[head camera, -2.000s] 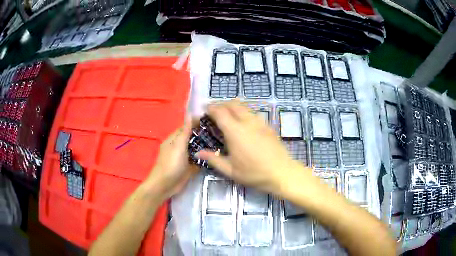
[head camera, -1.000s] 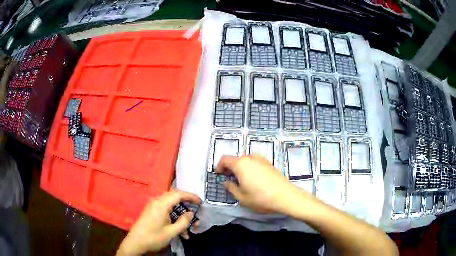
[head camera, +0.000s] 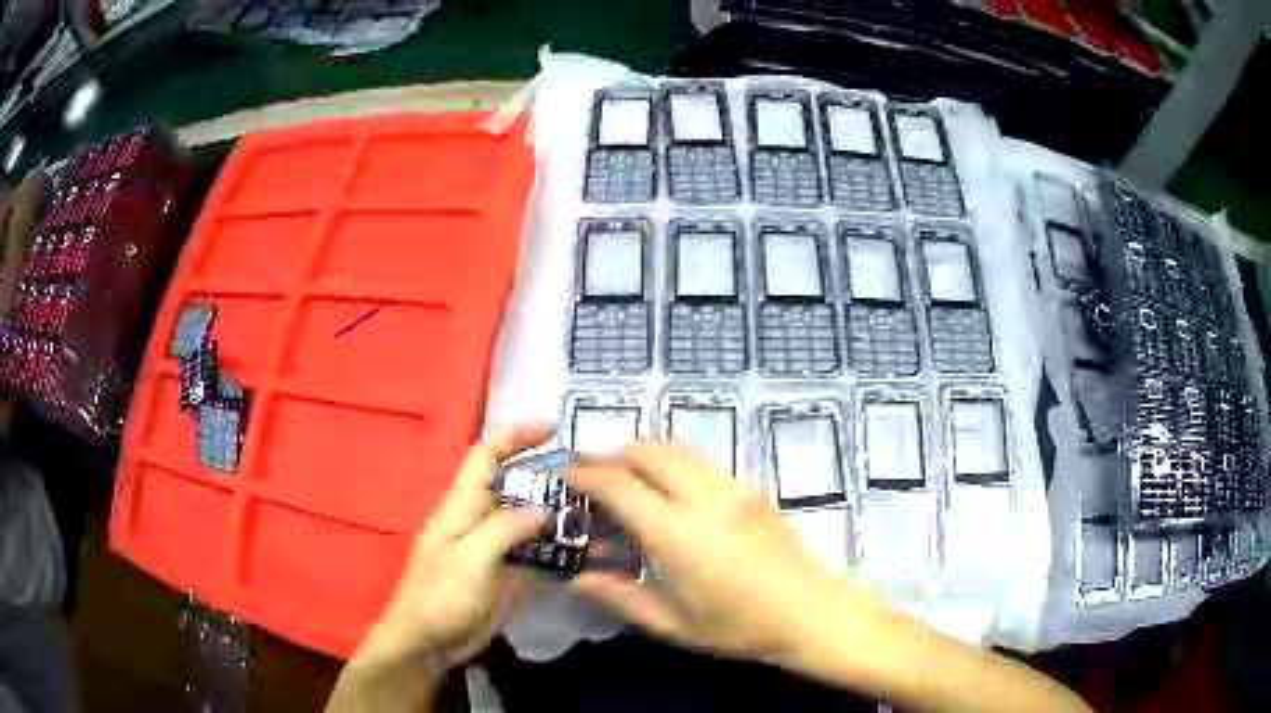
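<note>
My left hand (head camera: 453, 564) holds a small stack of dark keypads (head camera: 548, 522) over the lower left corner of the housing tray. My right hand (head camera: 697, 550) is at the stack's right side with fingers apart; whether it grips a keypad is hidden. The front housings (head camera: 793, 300) lie in three rows. The two far rows show grey keys below their pale windows. In the near row, the middle and right housings (head camera: 894, 467) look pale below the window. My hands cover the key areas of the left ones.
A red tray (head camera: 349, 362) lies on the left with a few loose keypads (head camera: 218, 425) and a thin purple strip (head camera: 357, 322). Stacked red keypad trays (head camera: 91, 286) stand far left. A blister tray of black keypads (head camera: 1182, 369) lies on housings at the right.
My right hand has moved left from the near-left housing to the keypad stack. My left hand has risen slightly with the stack. Earlier, a near-left housing showed grey keys under my right fingers.
</note>
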